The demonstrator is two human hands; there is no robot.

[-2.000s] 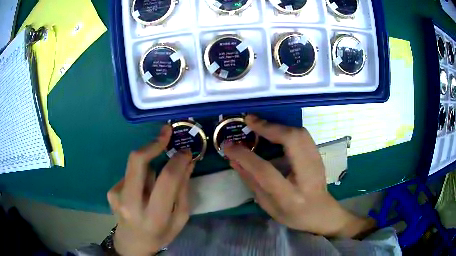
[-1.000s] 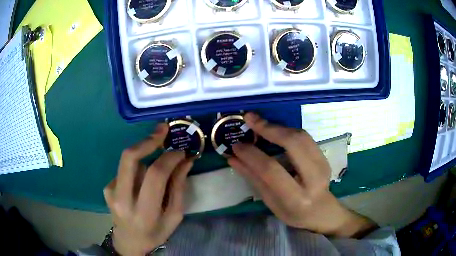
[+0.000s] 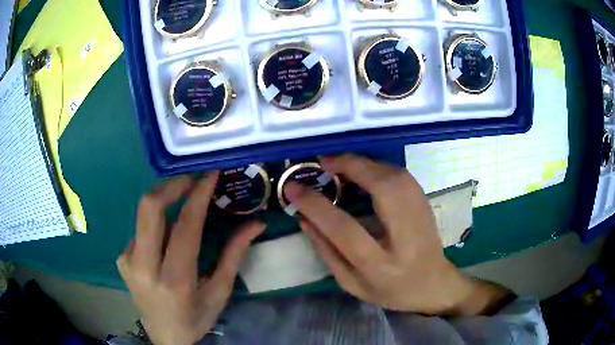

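Two round smartwatch heads with gold rims, black faces and small white film tabs sit side by side below the tray. The left smartwatch head (image 3: pixel 244 190) shows lines of lit text. My left hand (image 3: pixel 185 253) has its fingertips at that watch's left rim, with the thumb spread away below it. My right hand (image 3: pixel 377 239) grips the right smartwatch head (image 3: pixel 311 180), with one finger at its upper rim and another fingertip on its face, covering part of the text. Both hands are bare.
A dark blue tray (image 3: pixel 337 143) with white pockets holds more watch heads just above. A grey-beige strip (image 3: pixel 286 261) lies under the hands. Yellow-edged paper (image 3: pixel 499 165) is at right, with another watch tray (image 3: pixel 593 219) beyond. A clipboard sheet (image 3: pixel 30 155) and yellow paper (image 3: pixel 81 57) are at left.
My left thumb has come off the left watch and spread downward, and my left hand has shifted left. My right fingertip has moved up on the right watch's face. The view has shifted slightly.
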